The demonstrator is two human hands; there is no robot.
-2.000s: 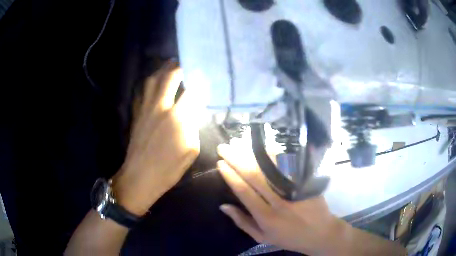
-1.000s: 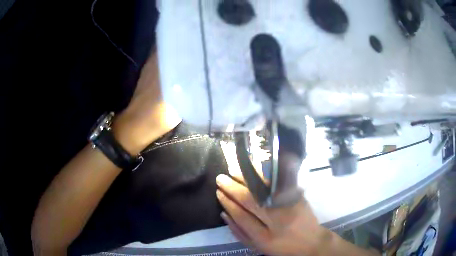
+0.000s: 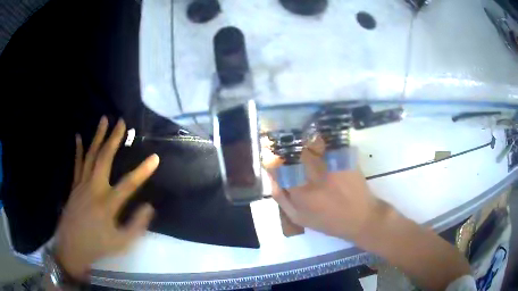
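Note:
The large black garment (image 3: pixel 187 210) lies on the left of the table, with a seam line and a small white tag (image 3: pixel 130 137) on it. The white sewing machine head (image 3: pixel 306 62) covers the upper middle, with its shiny take-up guard (image 3: pixel 244 196) in front. My left hand (image 3: pixel 105 199) is over the garment, fingers spread, holding nothing. My right hand (image 3: pixel 324 199) is right of the guard, by the silver tension dials (image 3: pixel 339 157); its fingertips are partly hidden and blurred, so its grip is unclear. The needle area is hidden behind the guard.
The white table (image 3: pixel 397 196) has a grey measuring scale (image 3: pixel 227 278) along its front edge. A thin dark cord or line (image 3: pixel 431 167) crosses the table at the right, near a small tan piece (image 3: pixel 442 154). Bags or cloth show below the edge at lower right.
My left hand has come out from beside the machine head, moved left and opened. My right hand has moved up and right towards the dials. More garment and table edge show.

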